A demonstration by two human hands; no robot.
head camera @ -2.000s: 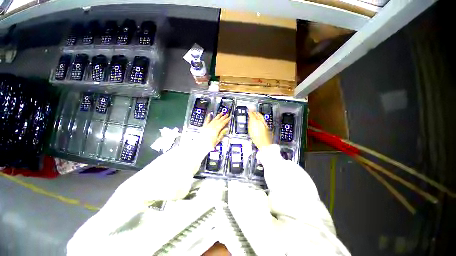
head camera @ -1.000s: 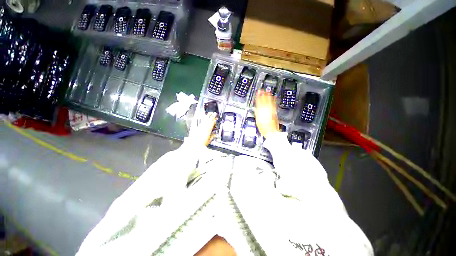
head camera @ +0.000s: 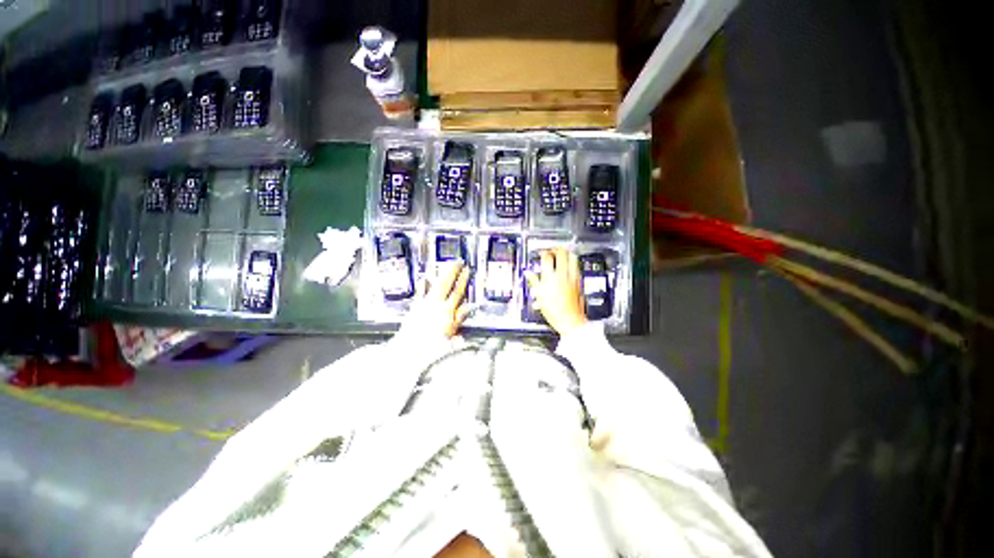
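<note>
A clear blister tray [head camera: 487, 227] lies on the green bench in front of me with two rows of black keypad phones. The back row phones, such as this keypad phone [head camera: 508, 185], lie uncovered. My left hand [head camera: 441, 299] is over the second phone of the front row, covering its lower part. My right hand [head camera: 557, 289] lies over the fourth phone of the front row and hides most of it. Whether either hand grips a phone cannot be told. The other front row phones show in their pockets.
A part-filled tray [head camera: 204, 292] is at left, with stacked filled trays [head camera: 196, 142] behind it. A shiny black tray pile [head camera: 41, 245] stands far left. A white wipe [head camera: 334, 256], a bottle [head camera: 386, 82], cardboard boxes [head camera: 523, 55] and red-wrapped rods [head camera: 714, 232] surround the working tray.
Both hands have moved from the back row and tray middle to the front row. The camera view has shifted and turned. The back row is now uncovered.
</note>
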